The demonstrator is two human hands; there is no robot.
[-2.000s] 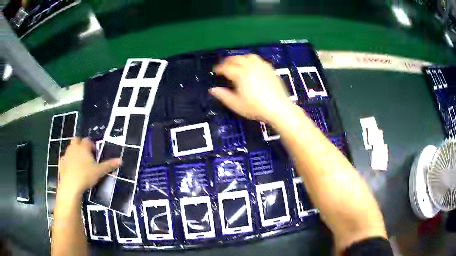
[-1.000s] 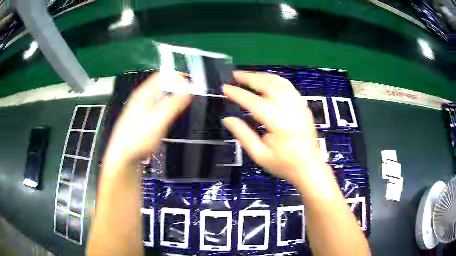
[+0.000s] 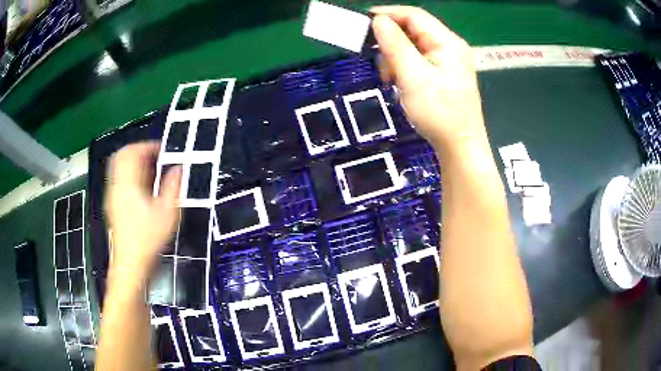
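My right hand (image 3: 424,69) is raised over the tray's back edge. Its fingertips pinch a small white rectangle (image 3: 337,27), plain white on the side that shows. My left hand (image 3: 141,206) is blurred at the left edge of the sticker sheet (image 3: 206,157), its thumb overlapping the sheet; whether it grips the sheet is unclear. The sheet has two columns, with wide white borders in the upper cells and black rectangles lower down. It lies over the left of the blister tray (image 3: 254,109). White-bordered housings (image 3: 312,317) fill the front row; others lie farther back.
Loose small white squares (image 3: 526,174) lie at the right, near the round desk fan (image 3: 630,235). A spare sheet (image 3: 70,250) and a dark slim object (image 3: 27,282) lie at the left. The green belt (image 3: 239,40) runs behind; another filled tray (image 3: 636,101) is at far right.
The hands have moved apart from the raised, blurred sheet, which now lies on the tray. My right hand has risen to the back with the white rectangle. The view has shifted.
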